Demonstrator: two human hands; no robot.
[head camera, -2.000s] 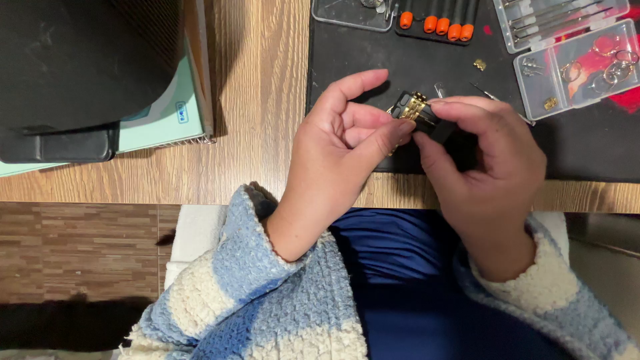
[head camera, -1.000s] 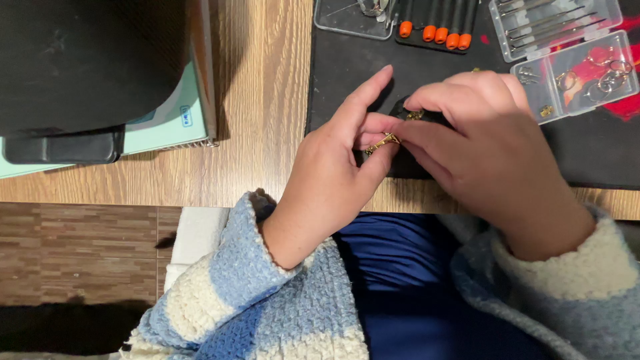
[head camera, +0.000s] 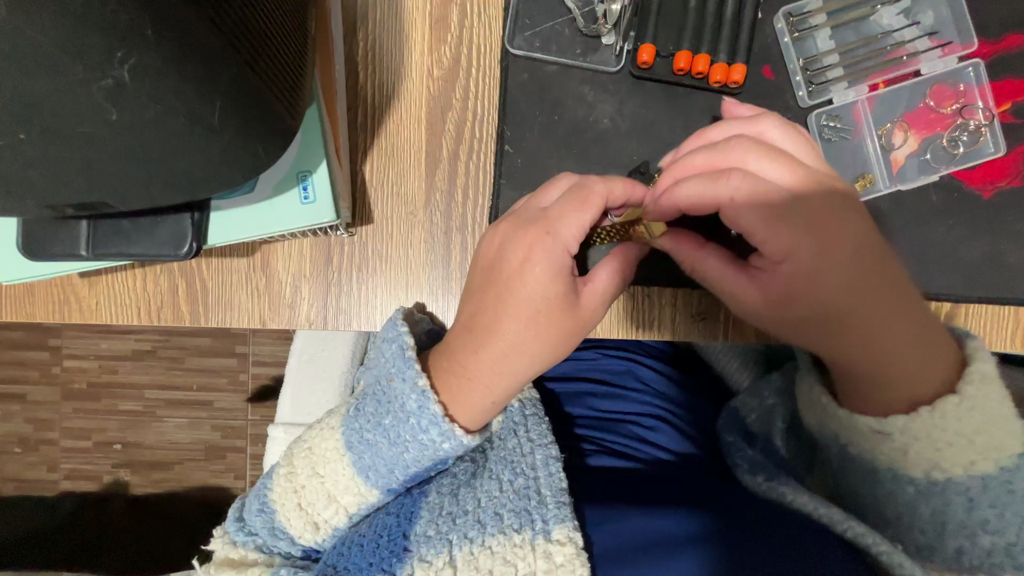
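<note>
A gold-coloured metal band (head camera: 614, 233), which looks like a watch bracelet, is pinched between the thumb and fingers of my left hand (head camera: 538, 264). My right hand (head camera: 760, 216) grips the band's right end with thumb and fingertips, so the two hands nearly meet. Part of the band is hidden by my fingers. Just above the fingertips, a small black piece (head camera: 642, 171) shows beside the band; its full shape is hidden. Both hands are over the front edge of a black mat (head camera: 576, 120).
Orange-tipped tools (head camera: 700, 66) lie in a black holder at the top. Left of it is a clear case (head camera: 564, 58) with metal parts. An open plastic box (head camera: 896, 178) holds small rings and slim tools. A mint notebook (head camera: 280, 208) and black object (head camera: 144, 96) stand left.
The gold band was over a black piece between my hands two seconds ago; now it lies across my fingertips. My right hand has turned further over it.
</note>
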